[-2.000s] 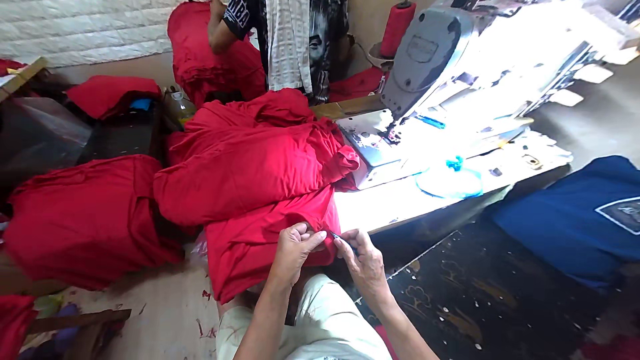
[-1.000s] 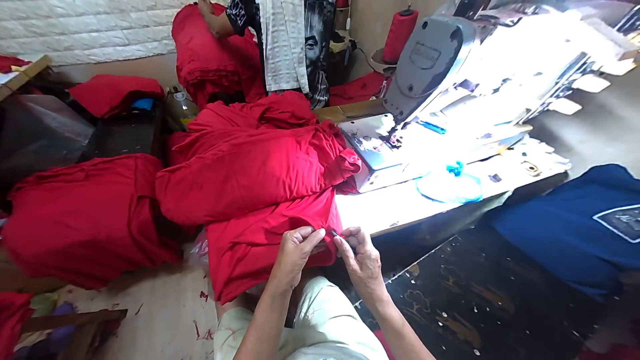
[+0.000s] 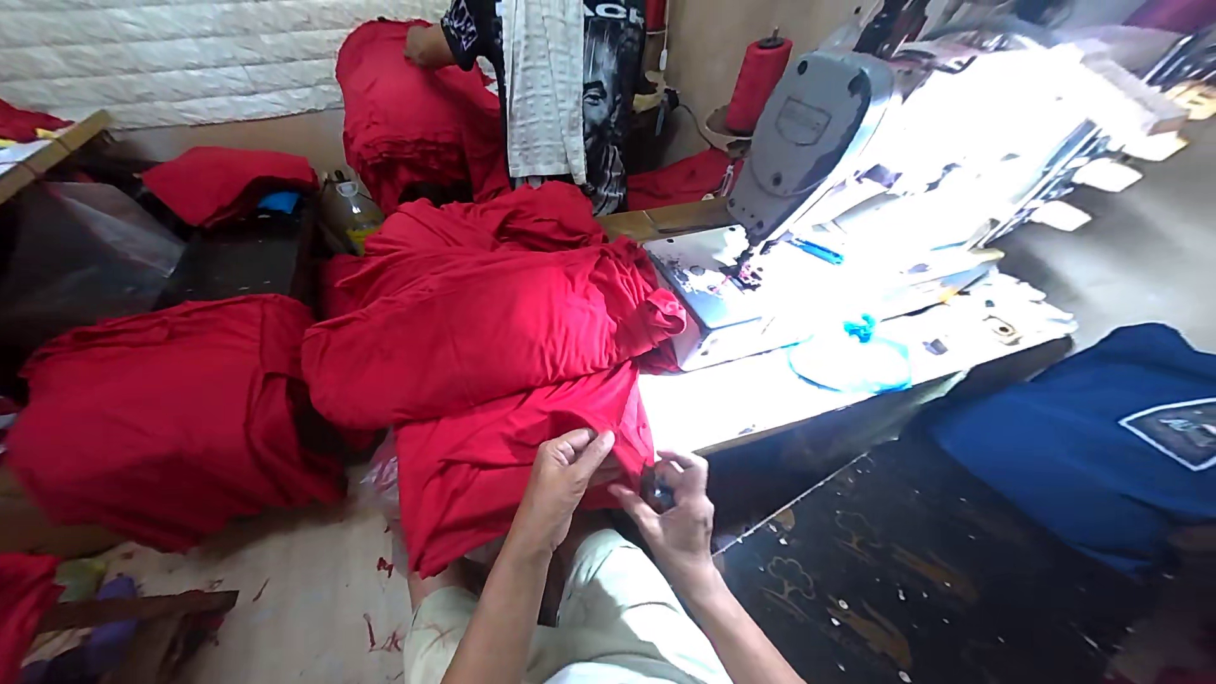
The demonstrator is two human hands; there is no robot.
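My left hand point(image 3: 568, 475) is above my lap, with its thumb and index fingertips pinched together at the edge of the red fabric point(image 3: 494, 475); whether it holds something thin is unclear. Just to its right, my right hand point(image 3: 676, 503) has curled fingers around a small dark, shiny object, too blurred to name. The red fabric hangs from the table edge behind both hands. Above it lies a thick bundle of red cloth point(image 3: 475, 332), beside the brightly lit sewing machine point(image 3: 807, 142).
A red thread cone point(image 3: 757, 85) stands behind the machine. A blue translucent dish point(image 3: 848, 361) sits on the worktable point(image 3: 703, 408). Navy fabric point(image 3: 1064, 437) lies at right on a dark surface. Red cloth piles point(image 3: 171, 408) are at left. Another person point(image 3: 560, 85) stands behind, one hand on red fabric.
My hands were fingertip to fingertip over a tiny dark thing; now they are slightly apart, and the right hand's fingers are more curled, with a small shiny object among them.
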